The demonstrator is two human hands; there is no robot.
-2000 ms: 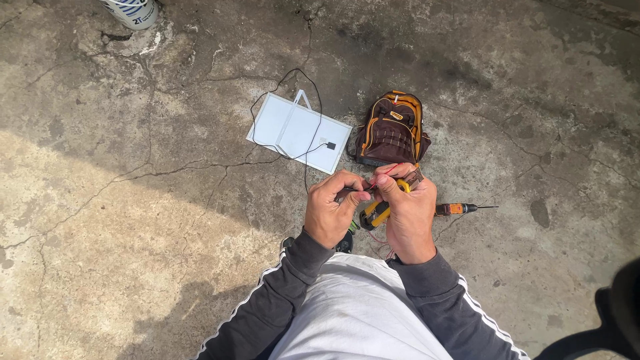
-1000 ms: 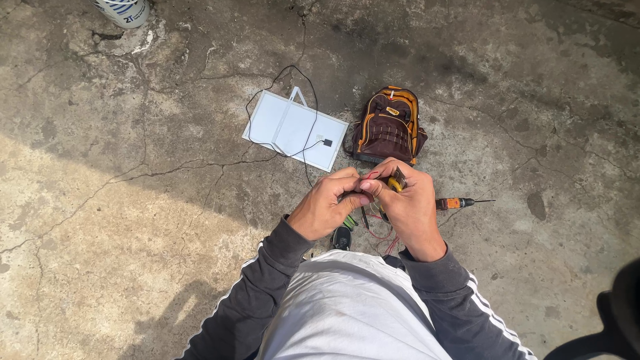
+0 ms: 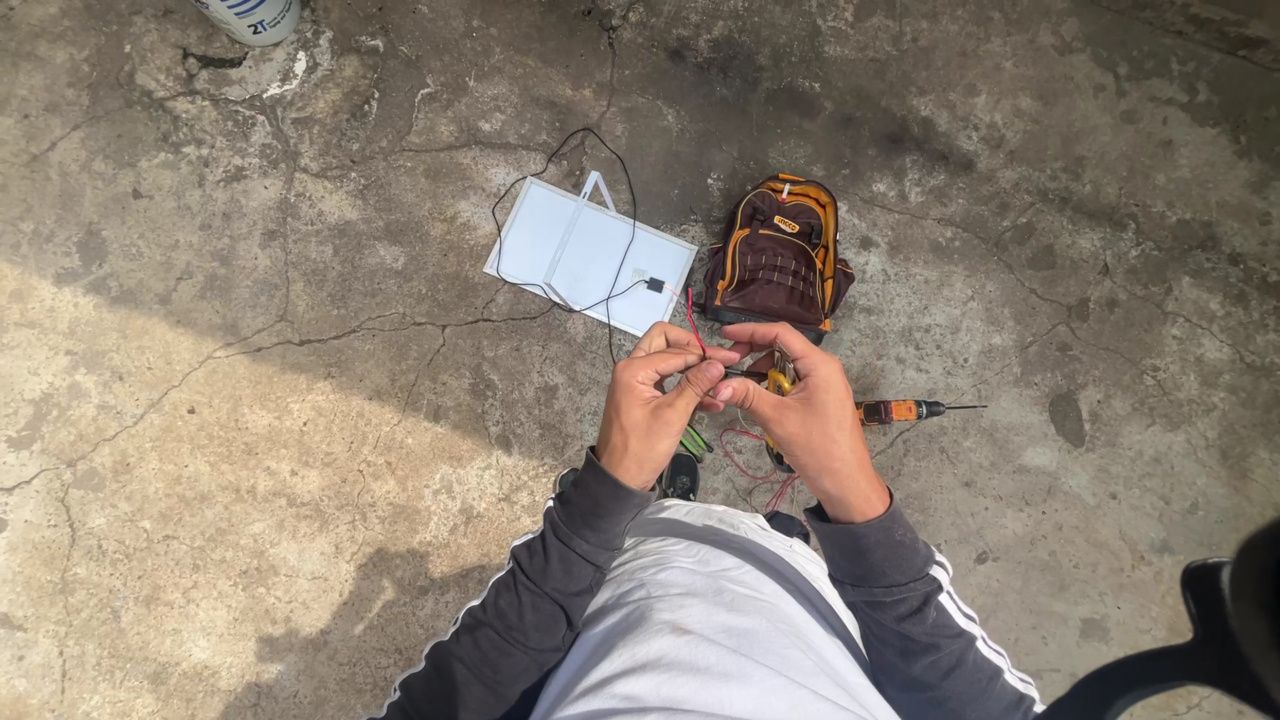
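My left hand (image 3: 655, 400) pinches a cable between thumb and fingers, with a red wire (image 3: 694, 322) sticking up from it. Close beside it on the right, my right hand (image 3: 800, 405) has its fingertips on the black wire (image 3: 742, 373) of the same bundle. A yellow-handled hand tool (image 3: 779, 380) rests in the right palm, partly hidden by the fingers; its exact kind cannot be told. Beyond the hands a white-backed panel with a folding metal bracket (image 3: 530, 240) lies on the concrete, a black cable (image 3: 634, 215) looping over it from a small black box (image 3: 655, 285).
Right of the panel stands a brown and orange INGCO tool backpack (image 3: 780, 250). An orange and black screwdriver-like tool (image 3: 900, 411) lies right of my hands. Thin red wires (image 3: 775, 490) and a green-handled tool (image 3: 693, 440) are near my feet. A white bucket (image 3: 255, 15) is at the upper left.
The red wire now stands up above my left fingers, and my hands have shifted their hold on the wires. The yellow-handled tool stays with my right hand.
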